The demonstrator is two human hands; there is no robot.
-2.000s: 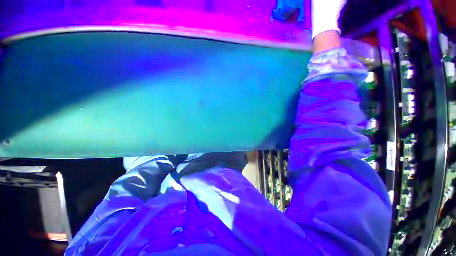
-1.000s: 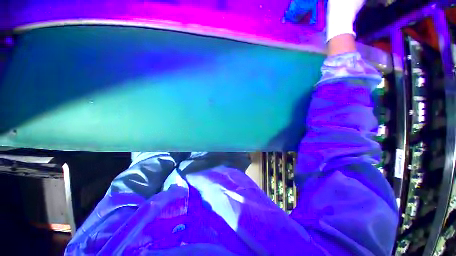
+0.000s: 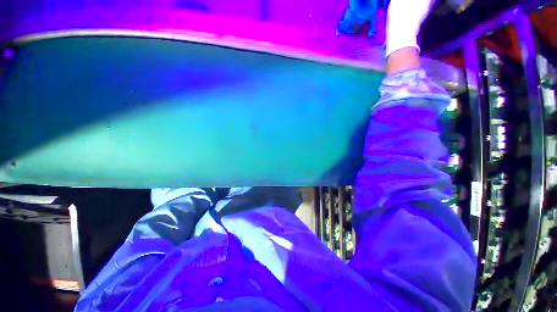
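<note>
My right hand (image 3: pixel 406 27), in a white glove, is at the top edge, right of a crumpled-looking bright blue lump (image 3: pixel 358 17). Its fingers are cut off or overexposed, so I cannot tell whether it holds anything. The right forearm, in a blue-lit sleeve, reaches up over the bench's right end. My left hand is not in view. The blue lump lies on the purple-lit bench surface (image 3: pixel 183 15), close to the glove.
A teal-green bench front (image 3: pixel 232 122) spans the left and middle. A rack with metal uprights (image 3: pixel 536 152) and stacked green-white circuit boards (image 3: pixel 498 134) stands at the right. A dark, metal-edged bin or holder (image 3: pixel 55 244) is low left. My lap shows below.
Since one second ago the view has shifted a little, so the right hand and blue lump appear slightly further left. The glove stays beside the lump.
</note>
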